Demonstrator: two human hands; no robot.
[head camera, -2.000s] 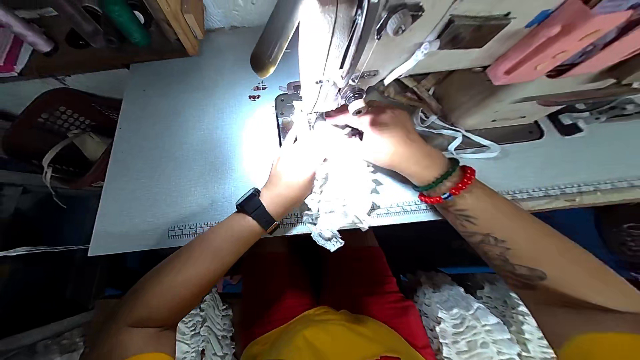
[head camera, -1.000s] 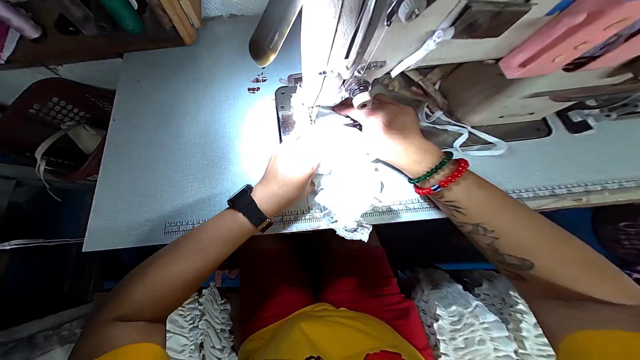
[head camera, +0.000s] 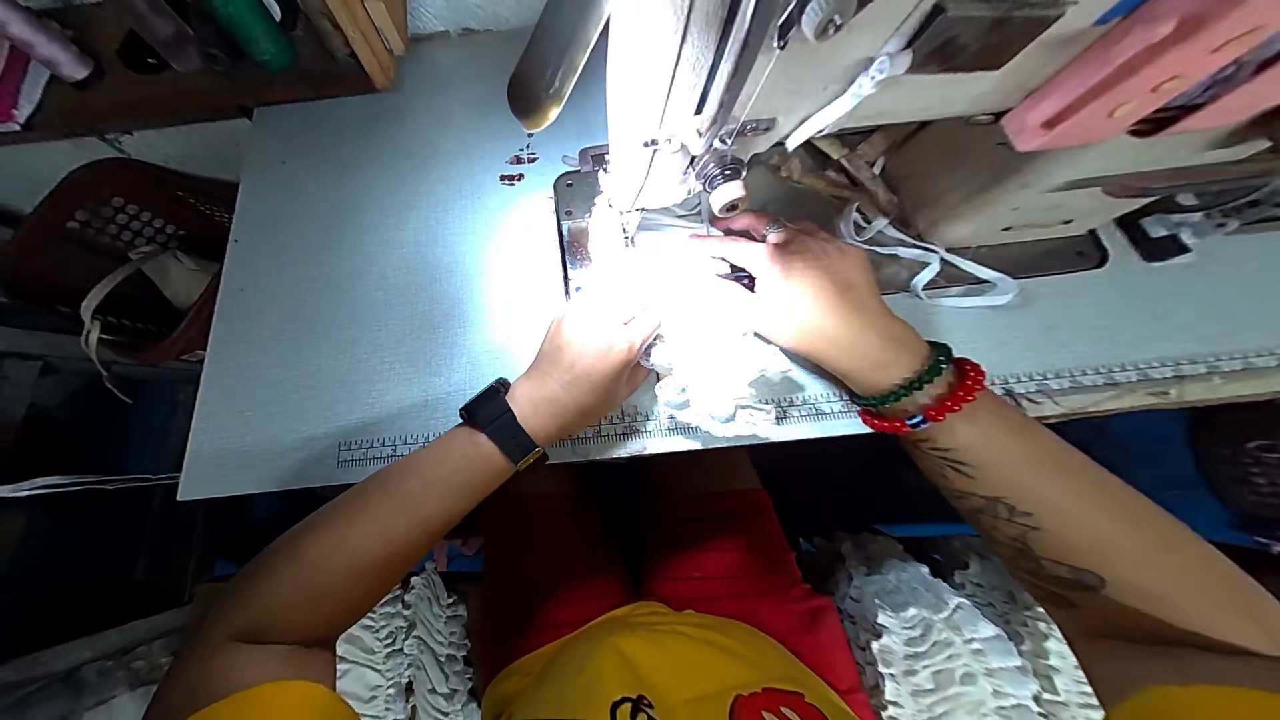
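Observation:
White ruffled fabric (head camera: 715, 375) lies under the needle area of a sewing machine (head camera: 660, 90) and runs down to the table's front edge. My left hand (head camera: 590, 365), with a black watch on the wrist, grips the fabric just in front of the presser foot. My right hand (head camera: 815, 295) is at the right of the needle, its fingers on the fabric; its thumb and finger reach beside the machine's round tension knob (head camera: 725, 185). Green and red bead bracelets circle that wrist. Strong lamp glare hides the fingertips and the stitching point.
The grey sewing table (head camera: 350, 260) has a printed ruler (head camera: 390, 450) along its front edge. A white strap (head camera: 950, 275) lies right of my right hand. A dark red basket (head camera: 120, 230) stands at the left, thread spools (head camera: 250, 30) above it. More ruffled fabric (head camera: 940, 630) hangs beside my legs.
The fabric's lower end has drawn up toward the table edge and is more bunched. My left hand has moved slightly down and away from the needle. The right hand stays beside the machine head.

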